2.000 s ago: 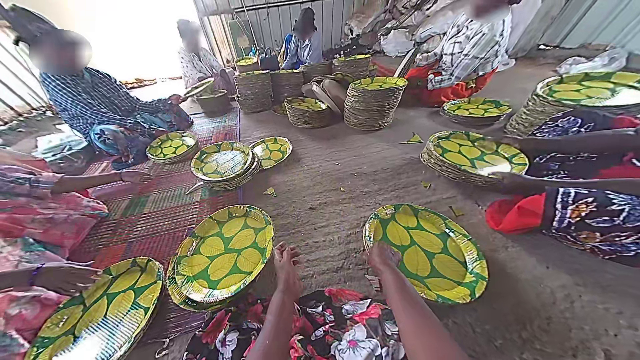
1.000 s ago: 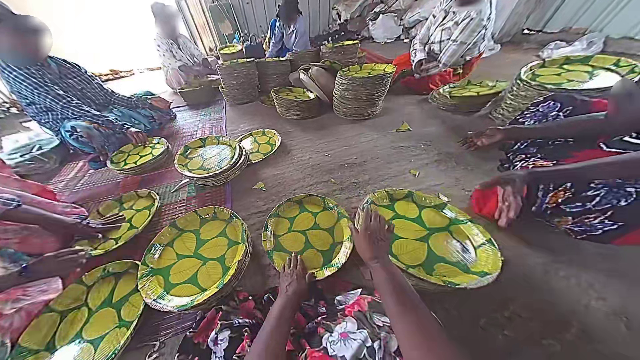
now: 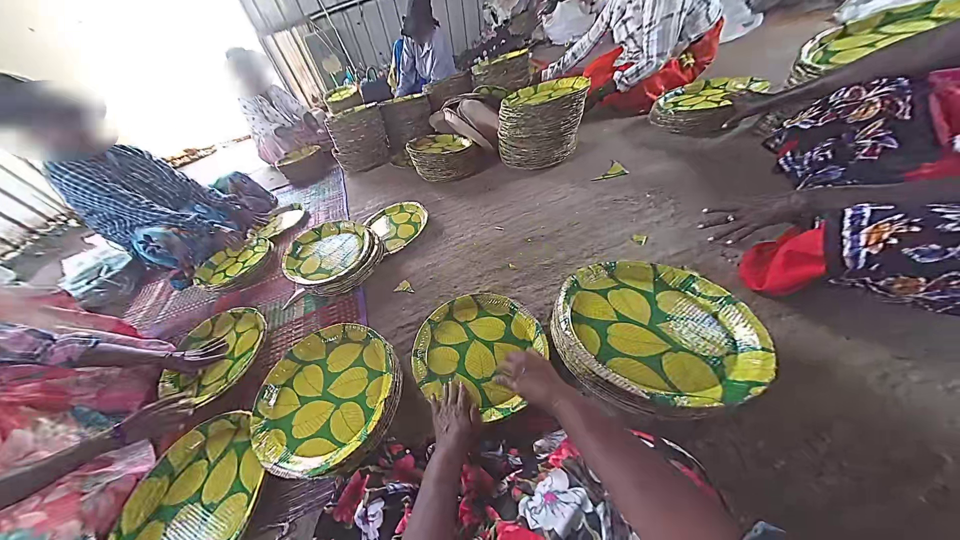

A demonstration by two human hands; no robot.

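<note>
A round leaf-patterned plate (image 3: 469, 330), green and yellow, lies in front of me on the floor. The fingers of my left hand (image 3: 454, 414) rest spread on its near edge. My right hand (image 3: 531, 377) is over its right side, fingers bent; whether it grips anything is unclear. Close on the right stands a stack of like plates (image 3: 637, 322), and on the left another stack (image 3: 326, 405). Floral cloth covers my lap below my hands.
People sit around, one at left in checked cloth (image 3: 142, 187). At right a co-worker's hand (image 3: 757, 217) reaches over the floor. Tall plate stacks (image 3: 541, 127) stand at the back; smaller stacks (image 3: 334, 255) lie by a woven mat (image 3: 311, 315). Green scraps (image 3: 613, 170) dot the floor.
A single plate lies between the two near stacks, where bare floor showed two seconds ago. My right hand has moved from the right stack onto this plate.
</note>
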